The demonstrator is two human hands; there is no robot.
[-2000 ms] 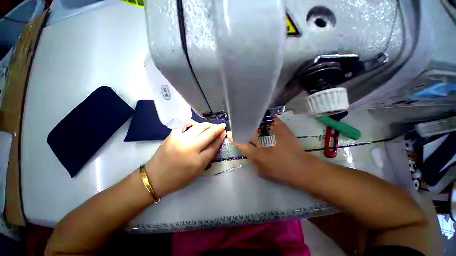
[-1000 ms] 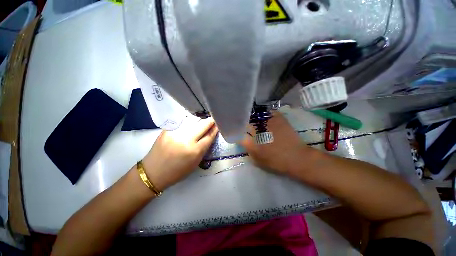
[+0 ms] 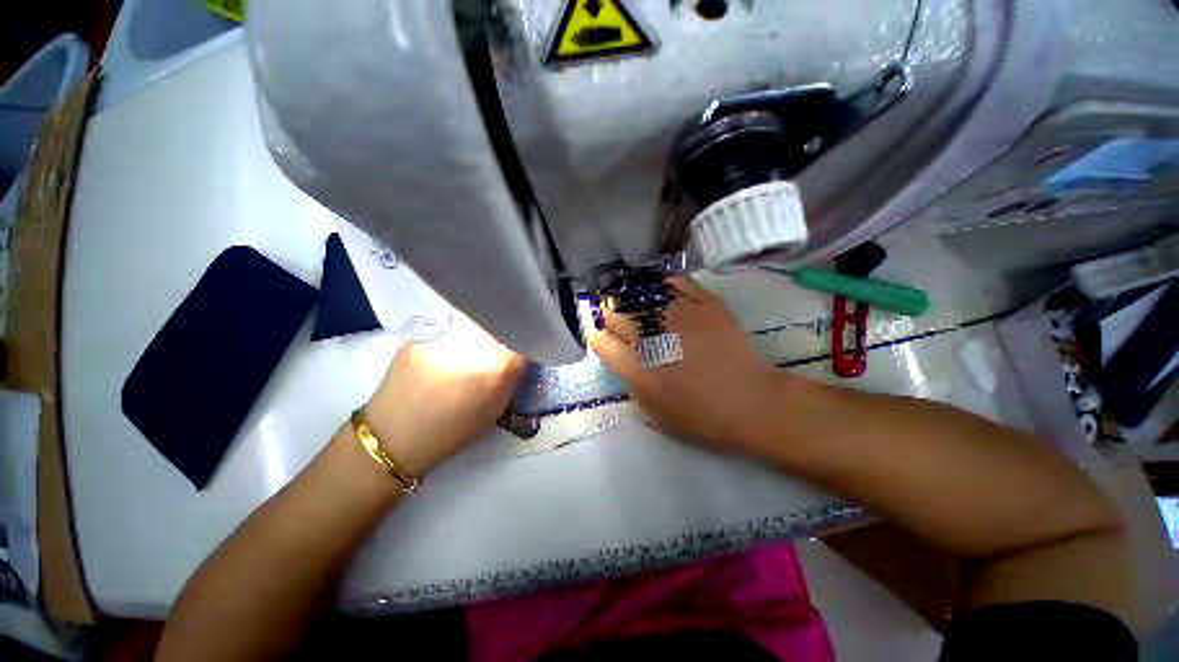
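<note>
The white sewing machine [image 3: 401,142] covers the needle area, where a light glows. My left hand [image 3: 446,395], with a gold bracelet at the wrist, lies flat left of the needle area, its fingertips washed out by glare. My right hand [image 3: 692,375] is right of the needle area, fingers bent behind the small spring knob and partly hidden. What either hand holds cannot be made out. A navy triangle of cloth [image 3: 344,295] shows beside the machine's clear printed guard. A navy cut piece [image 3: 220,360] with slanted corners lies flat at left.
A green-handled tool [image 3: 866,291] lies across red-handled snips [image 3: 848,339] right of my right hand. The white tension knob [image 3: 750,223] juts out above. A ruler tape [image 3: 608,566] runs along the table's front edge. Cardboard [image 3: 52,388] stands at far left.
The view has shifted, so the machine head covers more to the left. The navy cloth near my left hand shows less than at first, now only a triangle. Both hands stay close to the needle area.
</note>
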